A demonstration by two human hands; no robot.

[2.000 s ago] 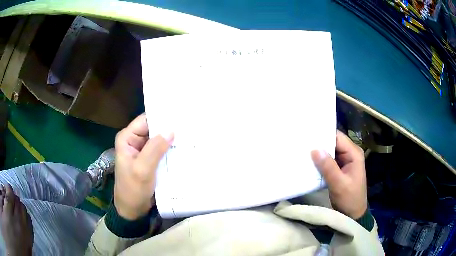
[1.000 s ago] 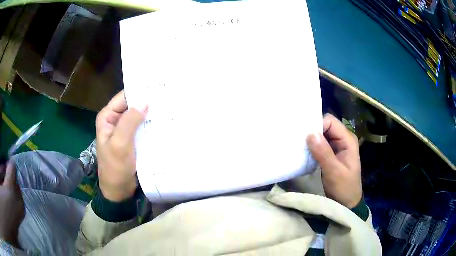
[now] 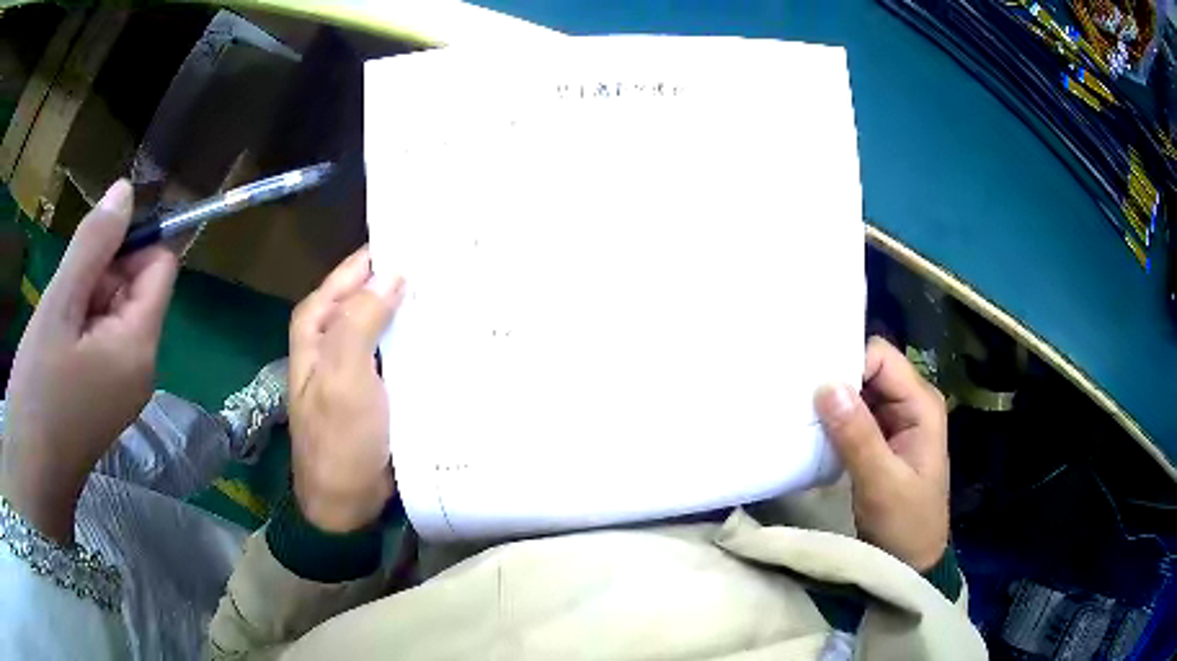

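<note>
A large white paper sheet with faint print is held over my lap, its lower edge curled. My left hand holds its left edge, thumb on the front. My right hand holds its lower right edge, thumb on the front. Another person's hand at the left holds a dark and silver pen, its tip towards the sheet's left edge and not touching it.
A green-blue bench mat curves across the top and right. Bundled black lengths with yellow parts and blue tips lie at its upper right. Open brown cartons stand at the left. The other person's grey-clad legs are at the lower left.
The other person's hand with the pen has risen from the lower left towards the sheet. The sheet and my hands shifted left and up, then back right.
</note>
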